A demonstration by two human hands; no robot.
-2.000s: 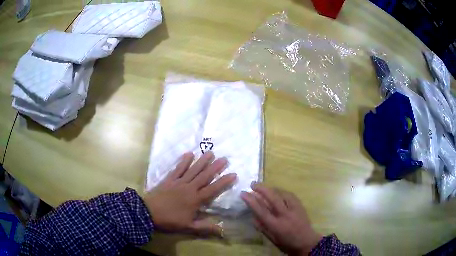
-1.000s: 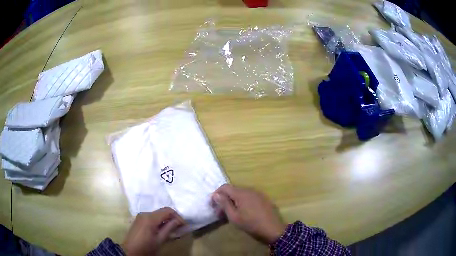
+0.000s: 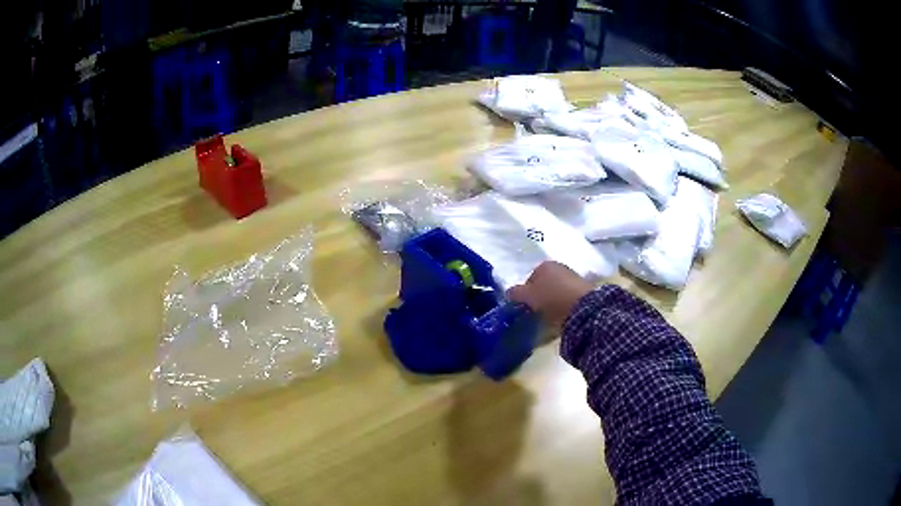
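The blue tape dispenser [image 3: 440,321] stands on the table at the centre, a yellow-green roll at its core. My right hand [image 3: 553,293] is at its right end, by the tape outlet, fingertips together; whether they pinch tape is too small to tell. The packed bag [image 3: 186,476] I had in hand lies at the lower left, cut off by the bottom edge. My left hand is out of the picture.
Packed bags [image 3: 632,158] lie heaped behind the blue dispenser, one [image 3: 773,218] apart at the right. A red tape dispenser [image 3: 231,178], a crinkled clear bag [image 3: 242,326], a small bag with dark contents [image 3: 387,219] and white quilted pieces [image 3: 22,410] also lie around.
The view has swung right and up. My right hand has left the packed bag and reached the blue dispenser. My left hand has gone out of view.
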